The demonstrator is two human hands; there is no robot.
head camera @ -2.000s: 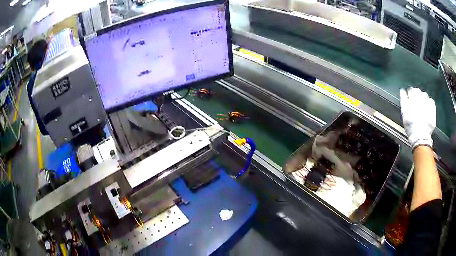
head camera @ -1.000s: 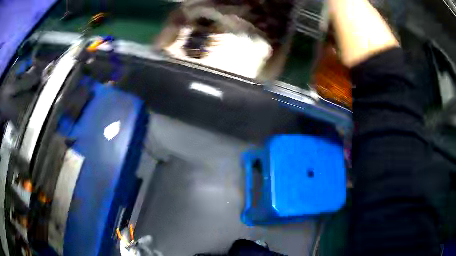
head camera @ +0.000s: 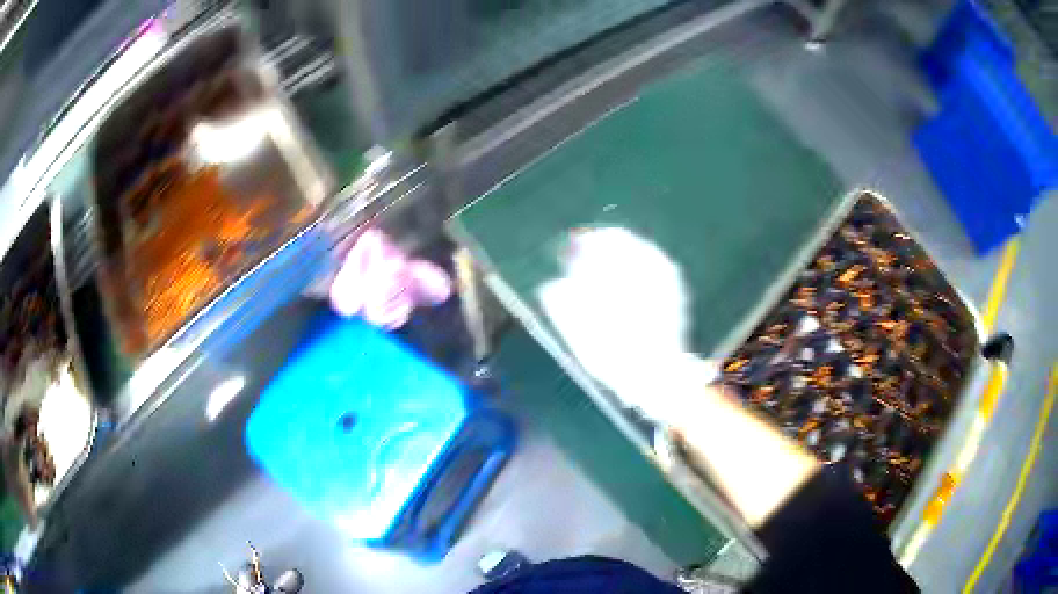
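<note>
My right hand [head camera: 621,308], in a white glove, is over the green trolley shelf [head camera: 708,151]. It is blurred and overexposed, so its fingers and any held thing cannot be made out. A large stator tray [head camera: 853,360], packed with dark rings and orange wires, is beside it on the right. My left hand [head camera: 279,579] is small and cut off at the bottom edge. Thin wire ends of a stator [head camera: 254,564] stick up from its fingers; the stator's body is hidden.
A blue stool [head camera: 360,429] stands below the machine side. A pink cloth-like bundle [head camera: 385,281] is behind it. Another tray with orange wires [head camera: 191,250] is at upper left, and part of a further tray [head camera: 64,429] shows at the left edge. Blue bins [head camera: 986,139] are at upper right.
The view has swung right from the monitor and fixtures to the trolley. My right hand has moved from above the conveyor to over the green shelf. My left hand remains low at the bottom edge.
</note>
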